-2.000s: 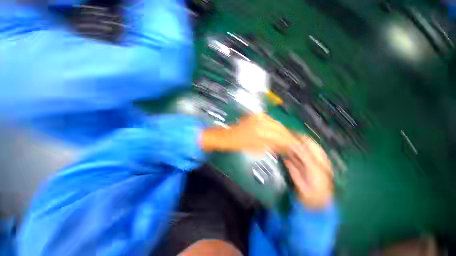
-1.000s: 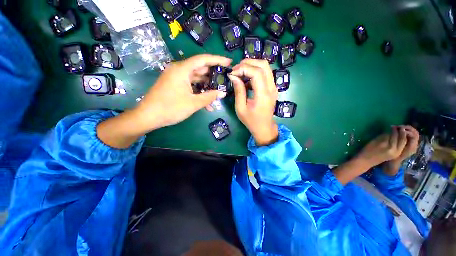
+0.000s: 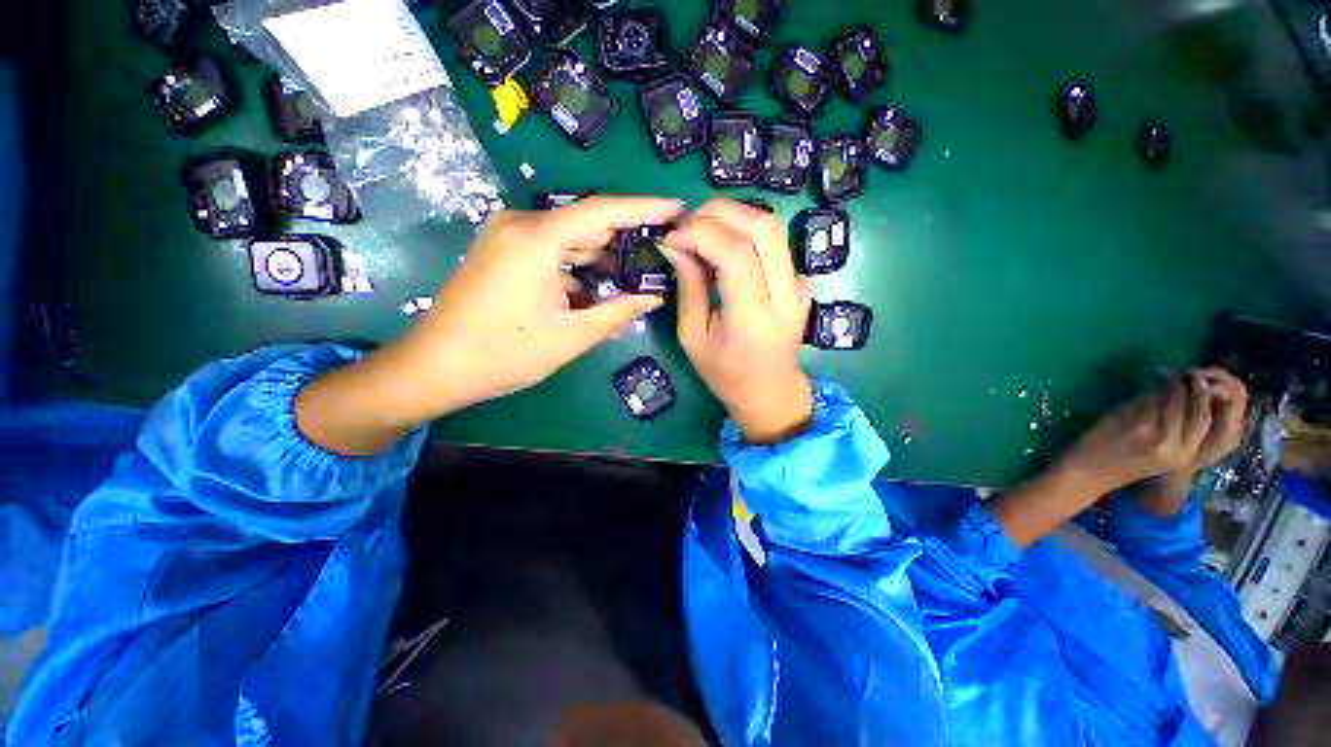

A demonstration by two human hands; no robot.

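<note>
My left hand (image 3: 504, 299) holds a black watch case (image 3: 644, 258) between thumb and fingers above the green bench. My right hand (image 3: 743, 307) is at the case's right side, thumb and forefinger pinched at its face; whether a tiny part is between them cannot be told. Small pale inserts (image 3: 419, 305) lie on the green near my left hand, and more are in a clear plastic bag (image 3: 423, 161) with a white label (image 3: 355, 56). One loose black case (image 3: 644, 387) lies below my hands.
Several black cases (image 3: 734, 148) lie beyond my hands, others (image 3: 224, 196) at left. A case with a pale round centre (image 3: 292, 266) and a yellow piece (image 3: 508, 104) lie near the bag. At right are a neighbour's hands (image 3: 1163, 431) at the bench edge.
The blur of two seconds ago has cleared. Since one second ago the view has shifted slightly; both hands remain at the held case, my right fingertips still at its face.
</note>
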